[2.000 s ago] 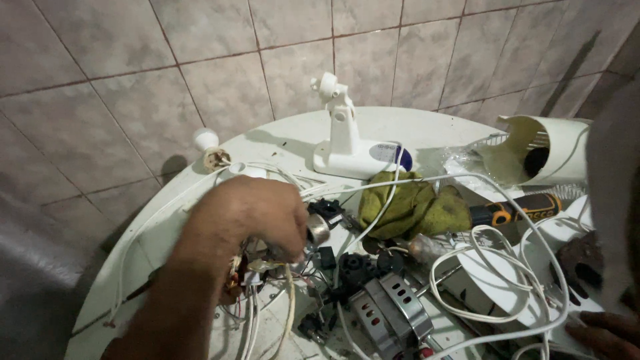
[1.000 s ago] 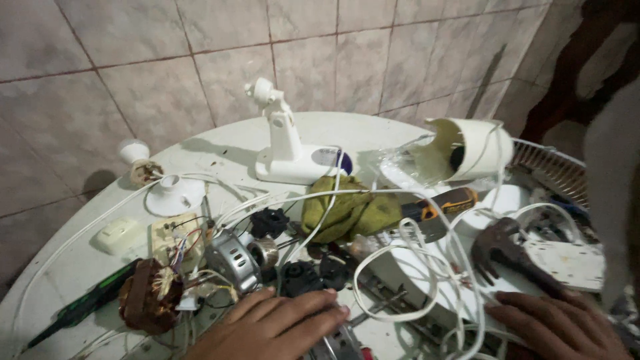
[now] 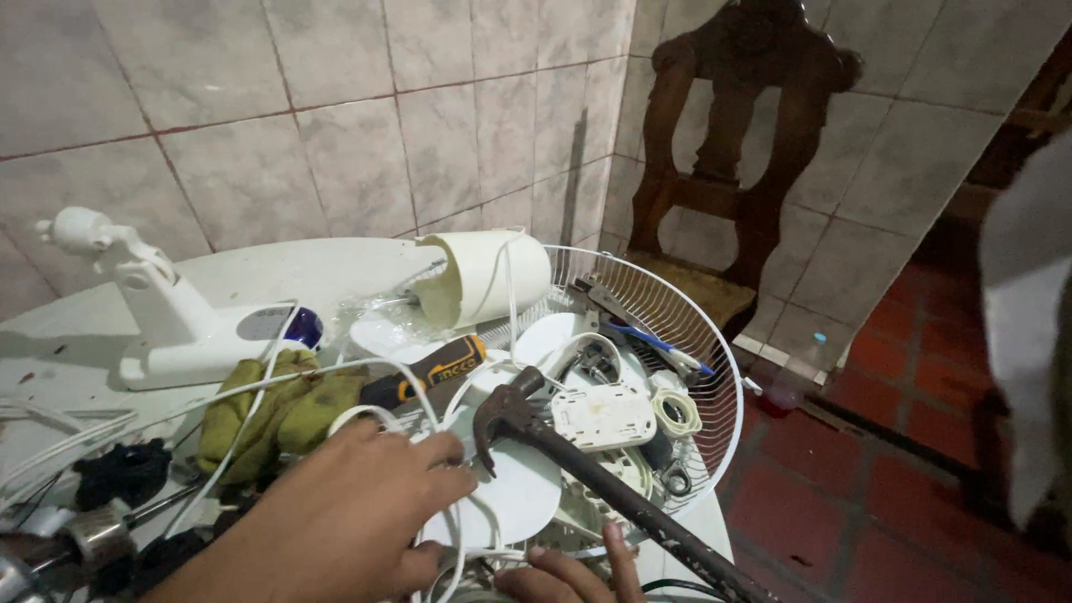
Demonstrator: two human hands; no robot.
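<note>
My left hand point(image 3: 368, 494) is over the cluttered white table, its fingers curled at a white electrical cord point(image 3: 459, 536); whether it grips the cord is unclear. Low in the view, my right hand point(image 3: 578, 578) shows only its fingers, beside loops of cord and below the handle of a claw hammer point(image 3: 603, 481). The hammer lies across a white wire fan grille point(image 3: 733, 419) that holds plastic parts, a white perforated plate point(image 3: 603, 414) and tools. A black and orange INGCO tool handle point(image 3: 427, 368) rests next to a green cloth point(image 3: 268, 410).
A white fan stand point(image 3: 176, 335) stands at the left, with a metal motor part point(image 3: 100, 532) nearer me. A cream plastic housing point(image 3: 494, 276) lies by the tiled wall. Beyond the grille are a dark wooden chair point(image 3: 729, 193) and a bottle point(image 3: 791, 377) on the red floor.
The view has swung far to the right, showing the chair and the whole grille. My left hand has moved from the motor parts to the cord near the hammer.
</note>
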